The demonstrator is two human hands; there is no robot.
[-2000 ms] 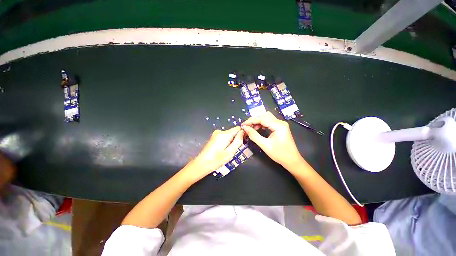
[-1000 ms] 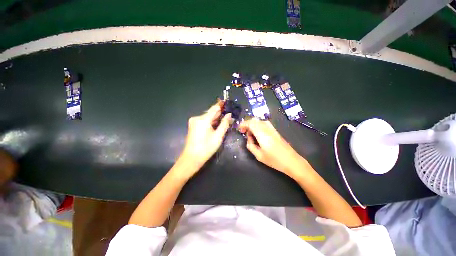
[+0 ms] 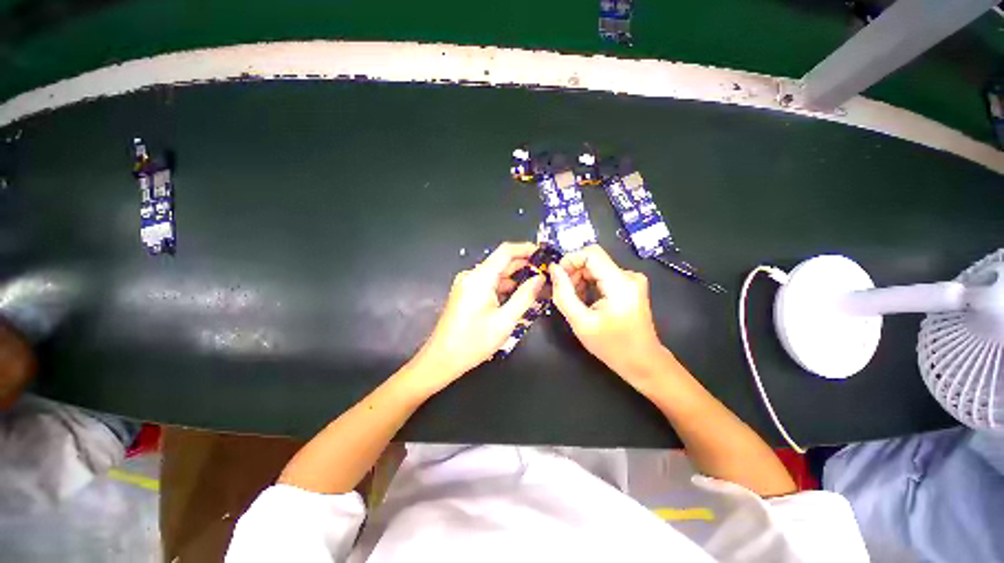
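Observation:
A blue circuit board assembly (image 3: 525, 328) is held between my hands, its strip slanting down and left below the fingers. Its black end module (image 3: 542, 260), with an orange tint, is pinched at the fingertips. My left hand (image 3: 473, 316) grips it from the left. My right hand (image 3: 611, 316) has thumb and forefinger at the module's right side; whether a small part is between them is too small to tell. Two more boards lie just beyond, one (image 3: 568, 214) above my right fingers and one (image 3: 639, 214) to its right. A few pale specks lie near my left hand.
Another board (image 3: 156, 211) lies at far left. A thin dark stick (image 3: 696, 275) lies by the rightmost board. A white fan (image 3: 828, 317) with its cord stands at right. A pale raised edge (image 3: 440, 64) borders the green belt, which carries a board (image 3: 615, 19). Neighbours' sleeves show at both sides.
The held board's strip, hidden a second ago, now shows slanting below my hands. Both hands have come together at the black module. The board on the belt has moved left.

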